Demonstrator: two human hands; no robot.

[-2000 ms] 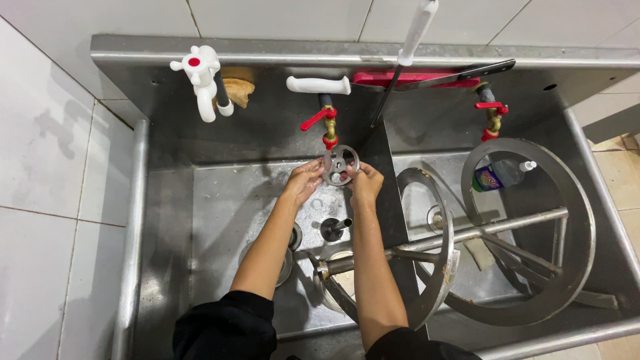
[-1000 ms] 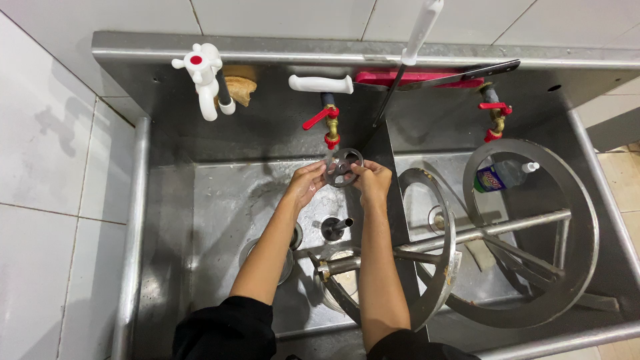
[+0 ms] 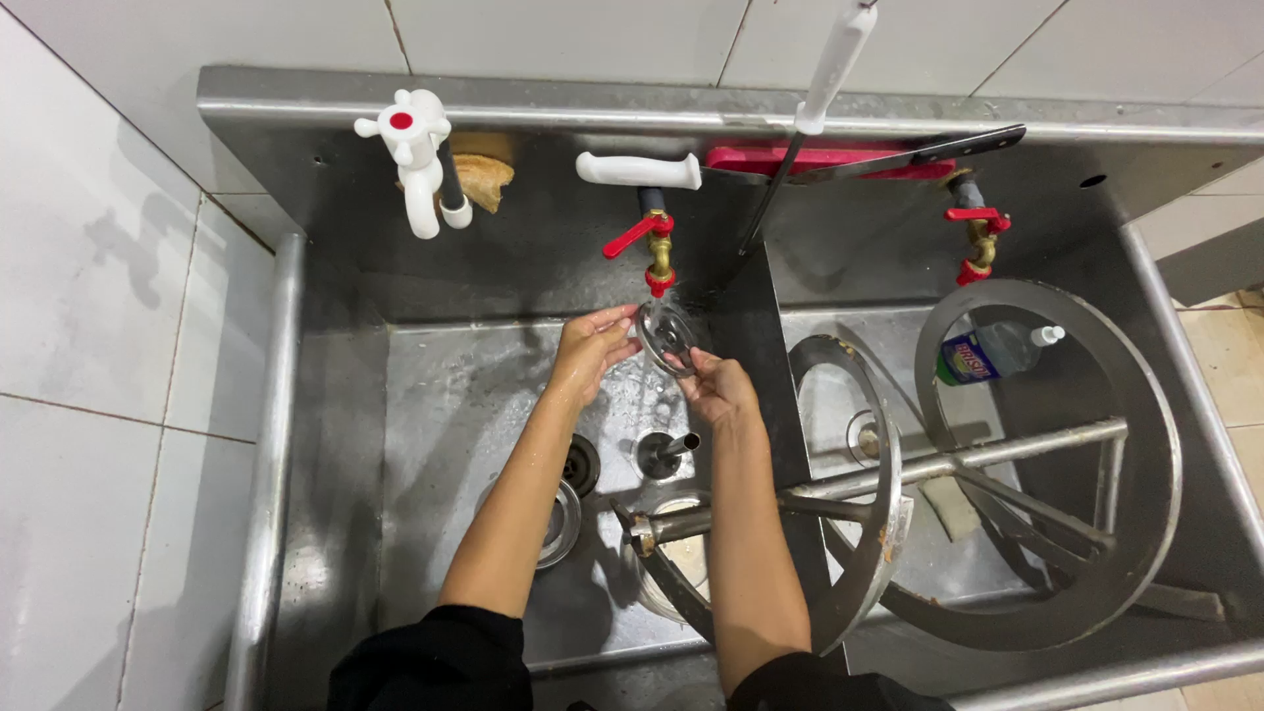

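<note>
A round metal part with openings (image 3: 668, 339) is tilted under the brass tap with a red lever (image 3: 659, 247), and water runs onto it. My right hand (image 3: 719, 383) grips its lower right rim. At its left edge is my left hand (image 3: 592, 348), fingers spread, fingertips close to the rim; whether they touch it is unclear. Below the hands, a metal piece with a short tube (image 3: 664, 454) stands on the basin floor. Partly behind my left forearm lie a dark drain ring (image 3: 581, 466) and a round metal dish (image 3: 561, 525).
A large metal ring frame (image 3: 1155, 415) spans the basin divider (image 3: 780, 395). In the right basin are a plastic bottle (image 3: 997, 353) and a pale sponge-like block (image 3: 950, 509). Along the back are a white tap (image 3: 420, 168), a white-handled knife (image 3: 640, 171), a sharpening rod (image 3: 834, 69) and a black-handled knife (image 3: 973, 144).
The round part is tilted differently, and my right hand has moved to its lower right edge. Water now splashes around the part. My left fingers have spread.
</note>
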